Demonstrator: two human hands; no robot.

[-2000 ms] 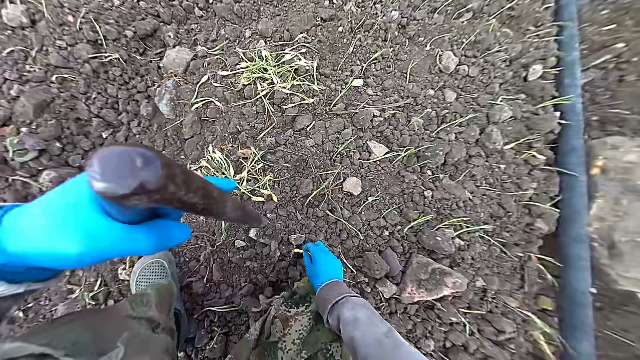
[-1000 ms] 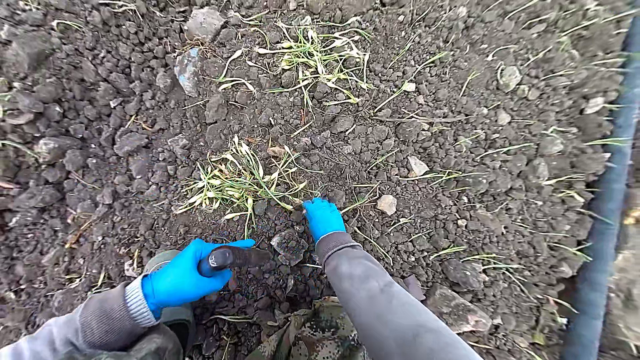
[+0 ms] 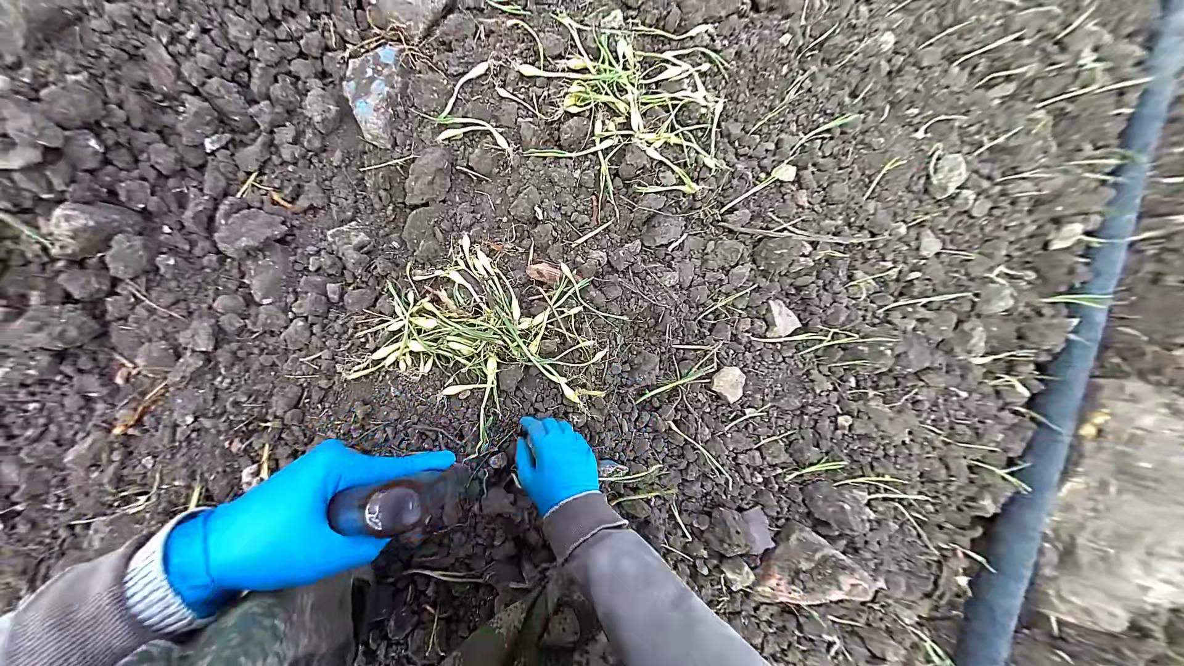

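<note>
My left hand [image 3: 287,527], in a blue glove, grips the dark handle of a hand tool [image 3: 393,509] at lower left; its end knob faces the camera and its far end is hard to make out against the soil. My right hand [image 3: 557,462], gloved in blue too, is low at the soil just right of the tool, fingers bent; whether it holds anything is hidden. Just above both hands lies a loose pile of small bulb seedlings [image 3: 481,324] with pale bulbs and green leaves. A second pile of seedlings [image 3: 634,97] lies farther off at the top.
Thin seedlings [image 3: 832,338] stand in the cloddy soil on the right. A blue-grey pipe [image 3: 1064,398] runs along the right side, with a large pale stone [image 3: 1119,509] beyond it. Other stones include a reddish one [image 3: 809,569] at lower right and a blue-marked one [image 3: 373,92] at upper left.
The tool, raised across the view two seconds ago, is now down by the soil in my left hand. My right hand has moved from the near pile's lower right edge to just below it.
</note>
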